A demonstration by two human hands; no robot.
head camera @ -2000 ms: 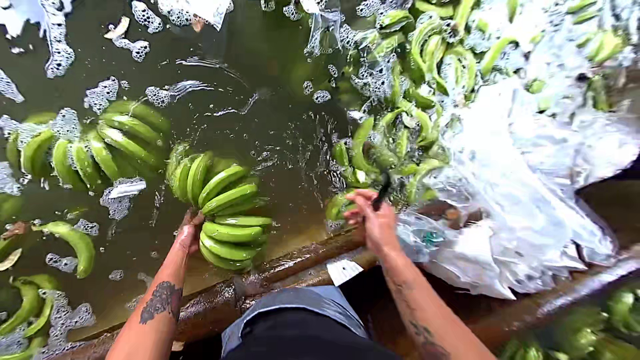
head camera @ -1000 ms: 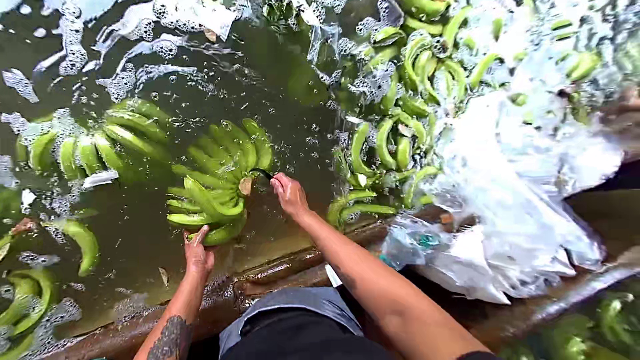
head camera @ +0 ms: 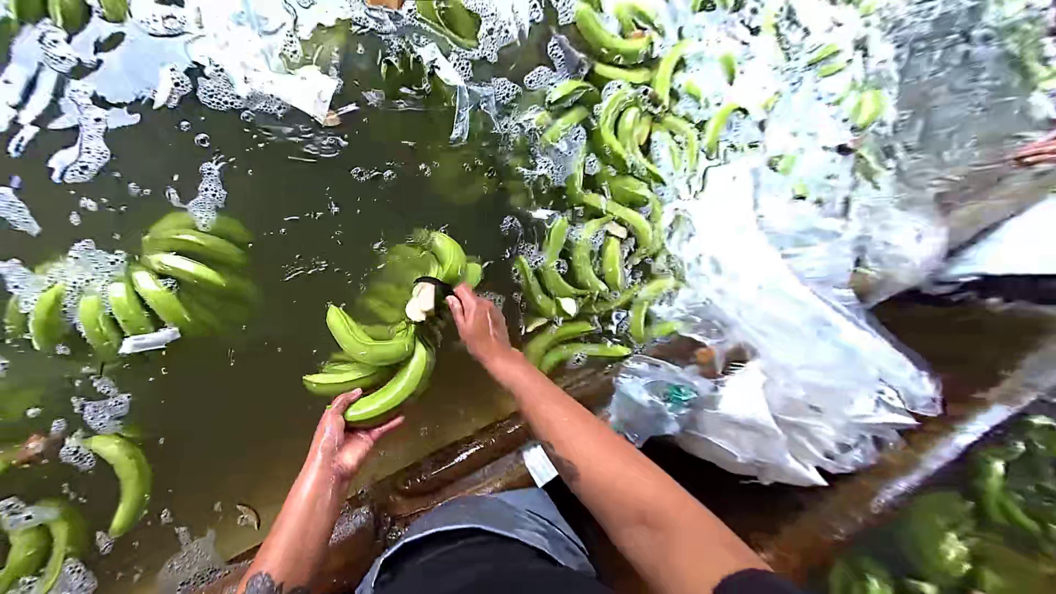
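A hand of green bananas floats partly under the murky water in front of me. My left hand holds its lowest fruit from below, with thumb and fingers around the tip. My right hand grips a dark-handled knife whose curved dark part lies against the pale cut crown of the hand of bananas. Most of the handle is hidden in my fist. Part of the fruit behind the crown is submerged and blurred.
More green bananas float at the left, and loose ones crowd the water at right. White plastic bags hang over the wet tank edge. Foam and plastic float at the top. Another person's hand shows at the far right edge.
My right hand has come in from the right to the crown with the knife. The hand of bananas has turned, and my left hand has shifted from its side to beneath its lowest fruit.
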